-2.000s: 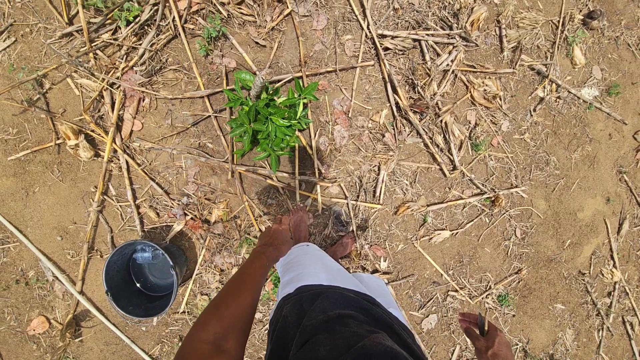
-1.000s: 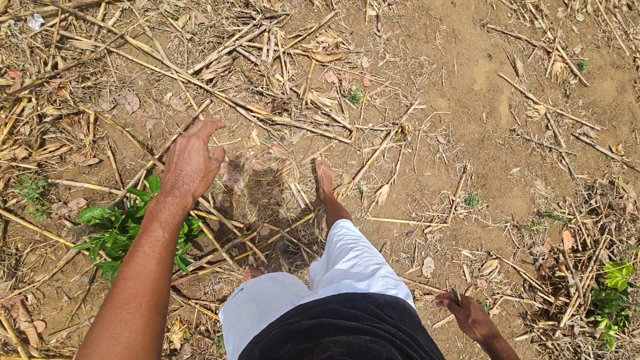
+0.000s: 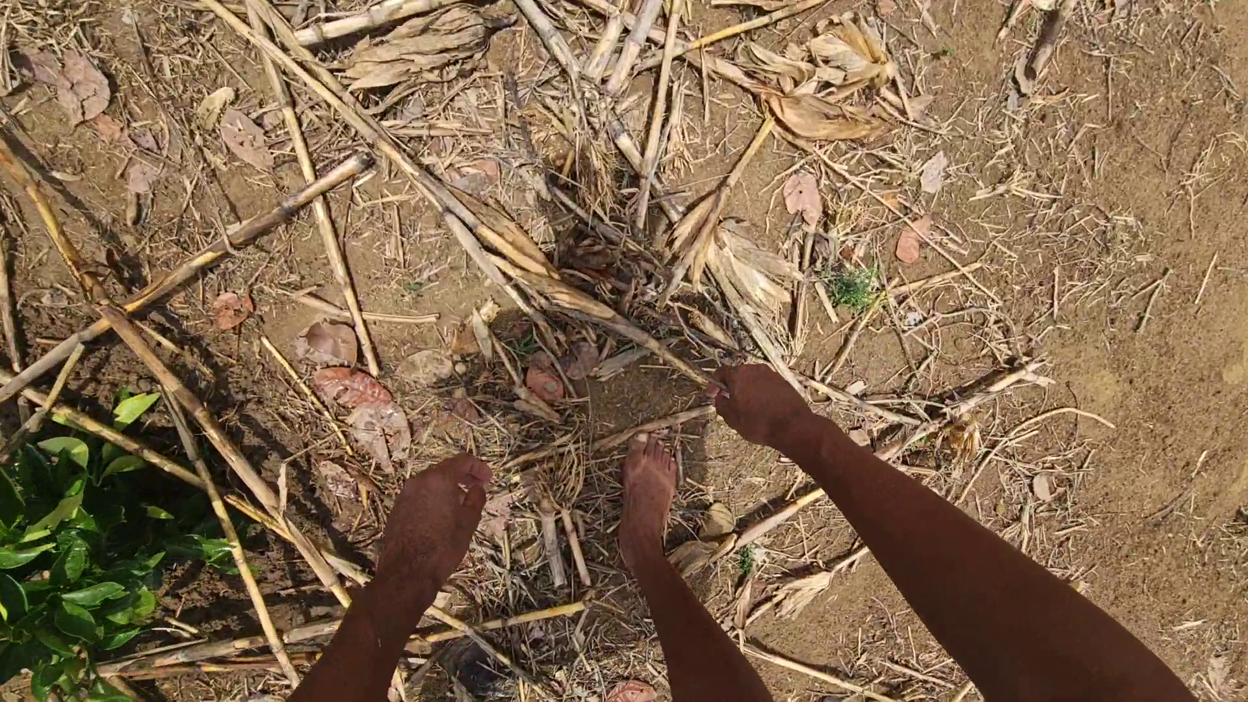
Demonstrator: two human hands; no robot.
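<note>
My right hand is closed around the lower end of a long dry plant stalk, right of centre. That stalk runs up and left across the other litter. Any other thing inside this fist is hidden. My left hand is low, left of centre, over dry stems, with its fingers curled; whether they hold anything is unclear. Between the two hands a bare foot stands on the ground. Dry husk leaves lie above my right hand.
A green leafy plant grows at the lower left, with dry stalks crossing beside it. Another thick stalk slants across the upper left. Brown fallen leaves and straw litter the soil. Bare sandy soil shows at the right.
My right hand has come in from the lower right and taken hold of the stalk. My left hand, raised over the plant one second ago, is now lower and right of it. The view has moved closer to the ground.
</note>
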